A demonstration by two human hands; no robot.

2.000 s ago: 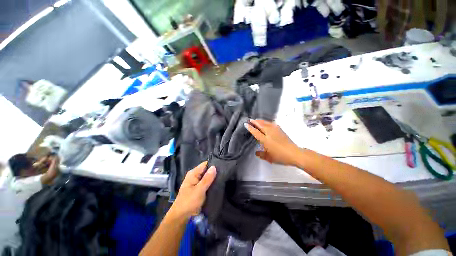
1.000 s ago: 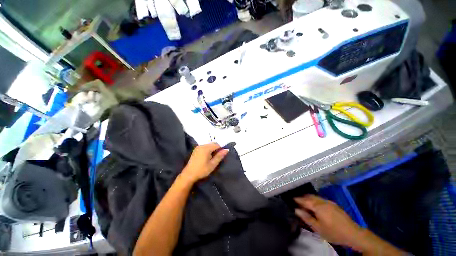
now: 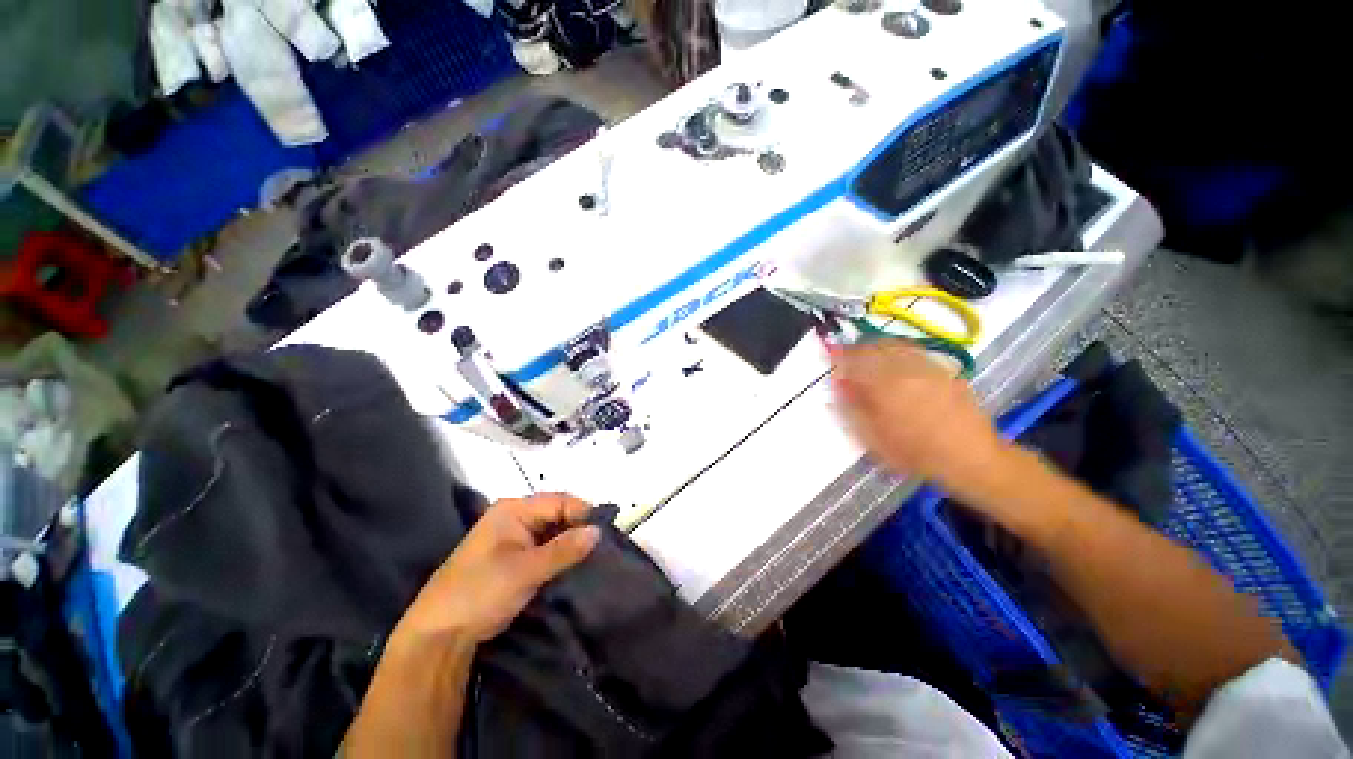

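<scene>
A dark grey garment (image 3: 297, 489) with light stitching lies over the left end of the machine table and hangs down its front edge. My left hand (image 3: 512, 561) pinches the garment's edge just in front of the needle area (image 3: 601, 408). My right hand (image 3: 913, 408) is blurred and lies over the small snips beside the shears (image 3: 932, 315), which have yellow and green handles. The right fingertips are unclear, so whether they hold the snips cannot be told. The white sewing machine (image 3: 742, 178) has a blue stripe and JACK lettering.
A flat black rectangle (image 3: 760, 328) lies on the machine bed, with small dark scraps near it. A black oval object (image 3: 960, 273) and a white stick (image 3: 1068, 260) lie behind the shears. A blue crate (image 3: 1232, 497) with dark cloth stands at right. A red stool (image 3: 63, 282) stands at far left.
My right hand has moved from below the table edge up to the snips beside the shears. My left hand still pinches the garment edge. The view has shifted right.
</scene>
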